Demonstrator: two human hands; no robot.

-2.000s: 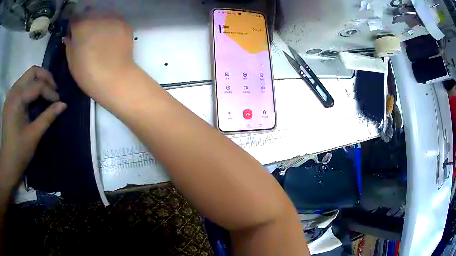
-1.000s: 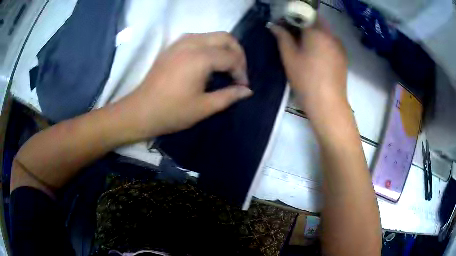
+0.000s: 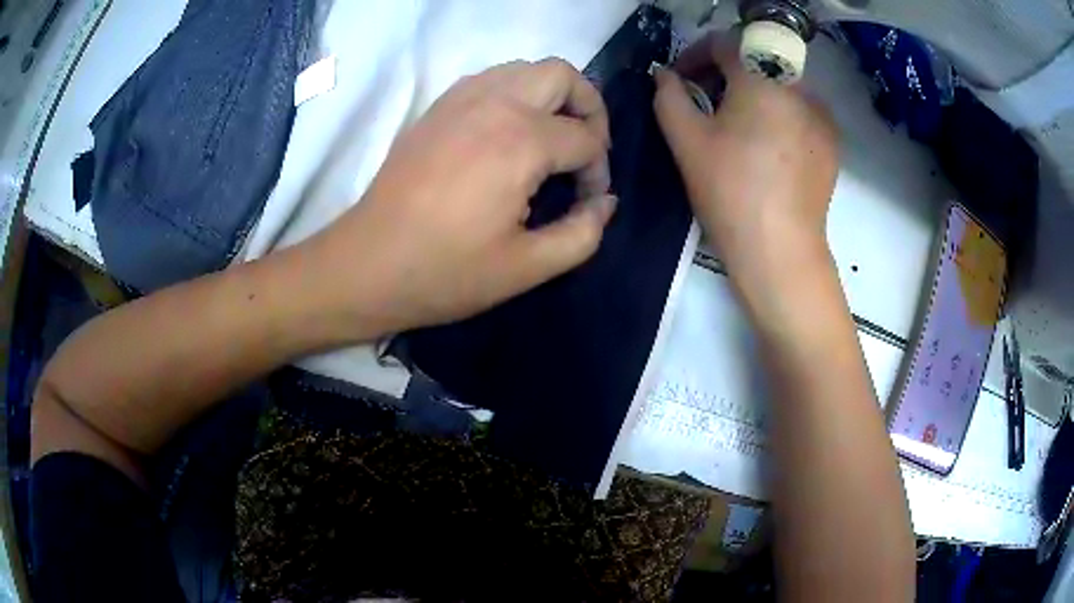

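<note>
A navy-black cloth piece [image 3: 565, 336] with a white binding [image 3: 650, 353] along its right edge lies on the table and hangs over the front edge. My left hand [image 3: 506, 194] rests on its left part, thumb and fingertips close together; whether they pinch cloth is hidden. My right hand [image 3: 754, 165] is at its upper right edge, beside the cream round knob [image 3: 774, 50], thumb on the cloth and fingertips partly hidden. The white panel [image 3: 353, 153] and the grey garment body [image 3: 200, 147] lie to the left. The needle area is not clearly visible.
A lit smartphone [image 3: 952, 342] lies on the white table [image 3: 707, 406] at the right, with black snips [image 3: 1014, 395] beside it. A dark blue cloth bundle [image 3: 930, 100] is under the machine arm. Brown-gold patterned cloth [image 3: 306, 495] is below the table edge.
The view has swung left since two seconds ago, bringing the grey garment and white panel into sight and the phone to the right. Since one second ago, both hands keep nearly the same pose.
</note>
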